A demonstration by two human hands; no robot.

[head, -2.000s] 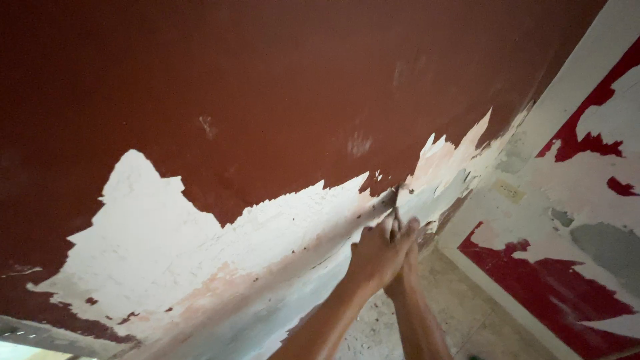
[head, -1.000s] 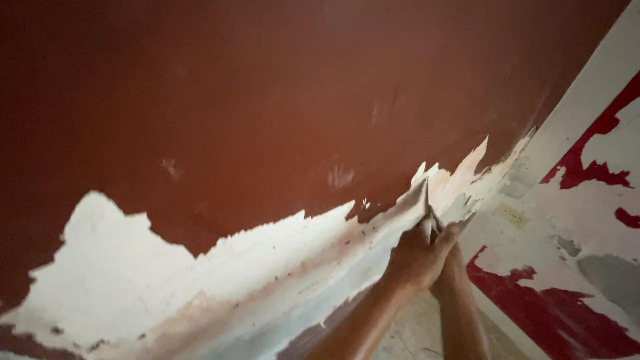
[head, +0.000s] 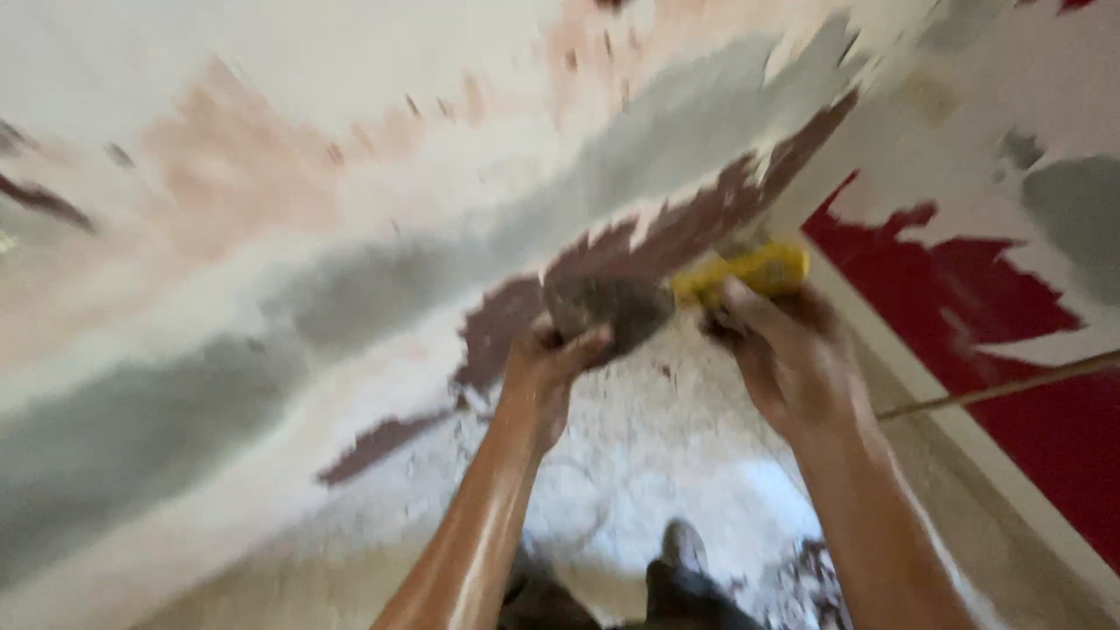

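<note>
A putty knife with a wide, dirty metal blade (head: 612, 311) and a yellow handle (head: 744, 273) is held across both hands, in front of the lower wall. My right hand (head: 783, 346) is closed round the yellow handle. On the blade's far left edge, my left hand (head: 551, 367) has thumb and fingers pinched on the metal. Behind the blade, a strip of brownish-red paint (head: 682, 223) with ragged edges remains on the scraped wall (head: 472, 192), which shows white, pinkish and grey patches.
The adjoining wall at right bears torn red paint (head: 954, 280). A thin stick (head: 1006, 385) leans across it. Paint flakes (head: 805, 582) are heaped on the dusty floor (head: 595, 472), near my shoe (head: 682, 542).
The view has tipped down and come closer to the wall's foot. My hands, earlier together at the wall, are now apart, one at each end of the putty knife.
</note>
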